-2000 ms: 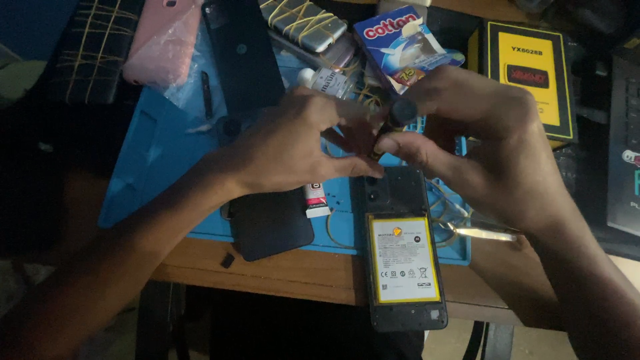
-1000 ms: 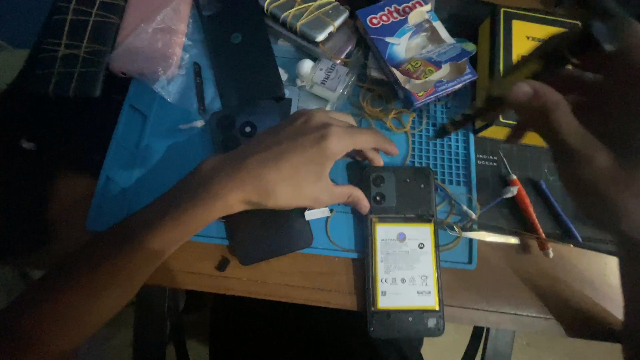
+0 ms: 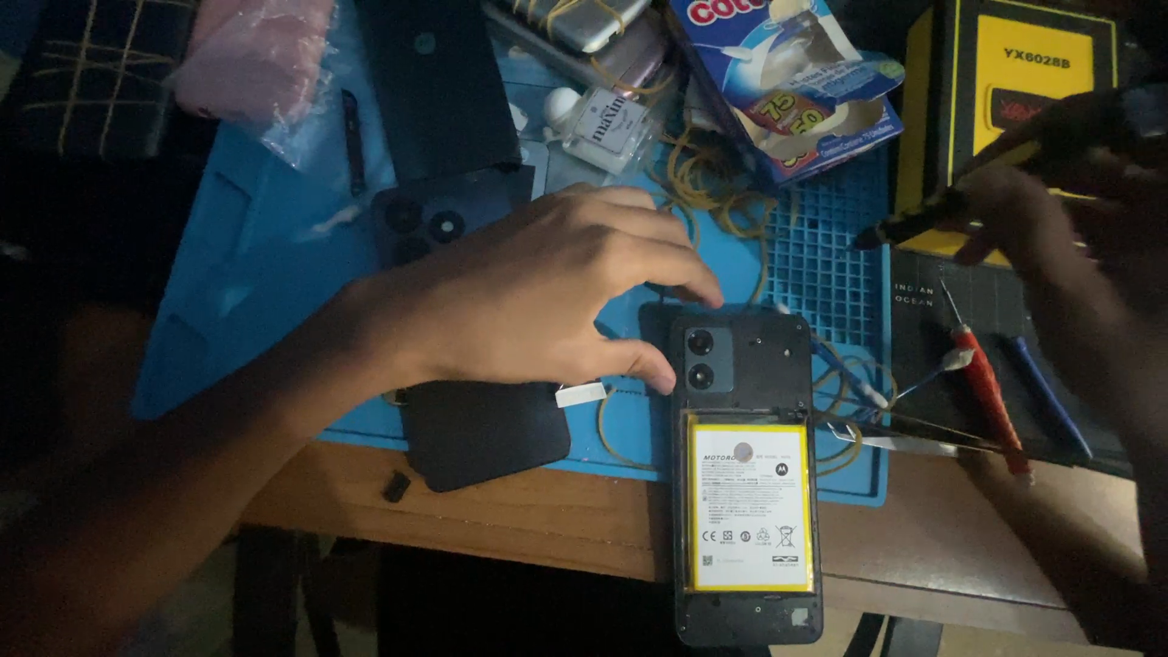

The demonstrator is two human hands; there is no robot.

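Note:
An opened Motorola phone [image 3: 748, 365] lies with its back off at the mat's front edge, its battery [image 3: 753, 506] exposed and its lower end past the table edge. My left hand [image 3: 547, 283] reaches in from the left, thumb and fingers spread at the phone's upper left corner. Blurred and dark at the right, my right hand [image 3: 1022, 219] holds a slim black tool [image 3: 912, 219], likely a screwdriver, its tip over the mat's grid. A dark phone back with cameras [image 3: 447, 214] lies partly under my left hand, and a black panel [image 3: 488, 433] is below my wrist.
The blue silicone mat [image 3: 228, 301] carries rubber bands [image 3: 707, 182], a small bottle [image 3: 607, 128] and a cotton swab box [image 3: 794, 100]. On the right are a yellow and black box [image 3: 1027, 55], a red-handled pick [image 3: 990, 392], a blue spudger [image 3: 1049, 397] and tweezers [image 3: 894, 441]. Pink case [image 3: 260, 55] at upper left.
My right hand has moved from above the phone, beside my left hand, out to the right with the tool. My left hand has opened its fingers and stays by the phone's upper left corner.

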